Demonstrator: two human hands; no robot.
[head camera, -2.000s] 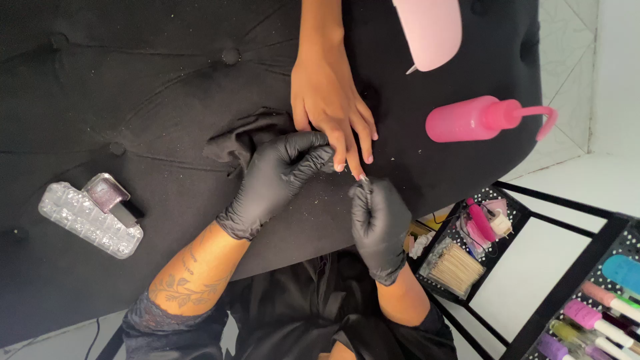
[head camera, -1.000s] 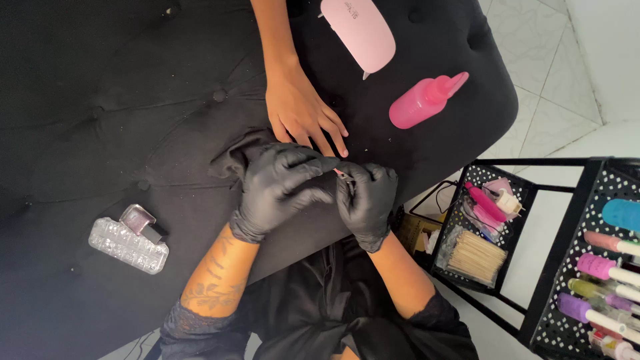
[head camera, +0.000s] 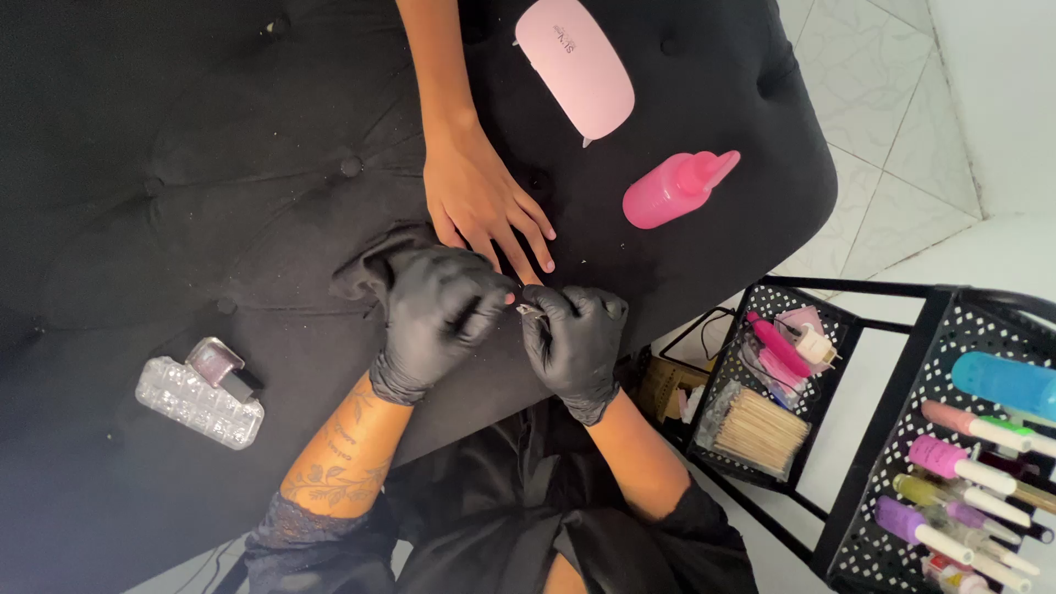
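Observation:
Another person's hand (head camera: 487, 186) reaches in from the top, palm down on black tufted upholstery. My left hand (head camera: 437, 313), in a black glove, is at that hand's fingertips, with a finger of it between my own fingers. A dark cloth (head camera: 371, 268) lies beside and partly under my left hand. My right hand (head camera: 575, 342), also black-gloved, is closed on a small metal tool (head camera: 530, 311), its tip close to the fingertip; most of the tool is hidden in my grip, so its kind is unclear.
A pink nail lamp (head camera: 577, 70) and a pink squeeze bottle (head camera: 672, 191) lie at upper right. At left are a clear plastic case (head camera: 202, 404) and a small polish bottle (head camera: 216, 363). The black cart at right holds wooden sticks (head camera: 759, 433) and several bottles (head camera: 940, 458).
The view has shifted, so more of the lamp and cart shows. Both my gloved hands remain at the other person's fingertips, and that person's fingers are more spread than two seconds ago.

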